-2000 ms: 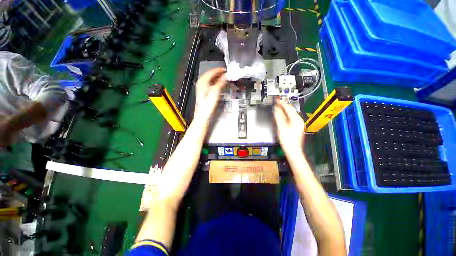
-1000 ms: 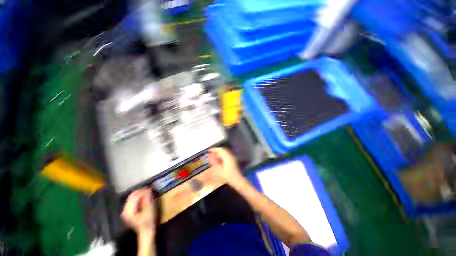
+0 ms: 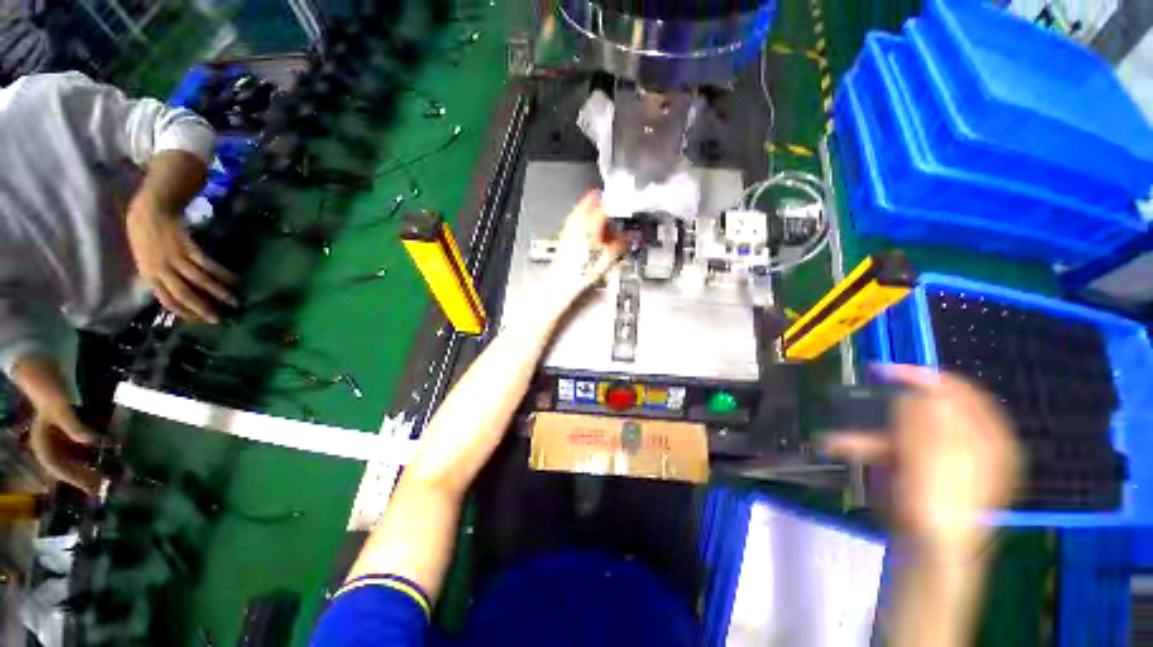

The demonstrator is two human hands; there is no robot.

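Observation:
My left hand (image 3: 584,253) reaches over the grey base plate (image 3: 690,329) to the fixture (image 3: 651,247) under the machine head. Its fingertips are at the fixture's left side, partly hidden below the white plastic wrap (image 3: 658,192); whether they grip a part I cannot tell. My right hand (image 3: 948,455) is blurred, at the right in front of the blue bin (image 3: 926,331). It holds a small black part (image 3: 870,407) between thumb and fingers. The parts tray (image 3: 1037,386) lies in that bin, with dark rows of parts.
Yellow-black bars (image 3: 445,272) flank the plate. A red knob (image 3: 621,397) and green button (image 3: 722,402) sit at its front, above cardboard (image 3: 618,446). Blue bins (image 3: 999,139) are stacked at the back right. Another person's hands (image 3: 177,266) are over the green belt (image 3: 316,291).
My left hand has moved from the front panel to the fixture. My right hand has moved from the panel to the bin side and now holds a black part. The view has swung back left.

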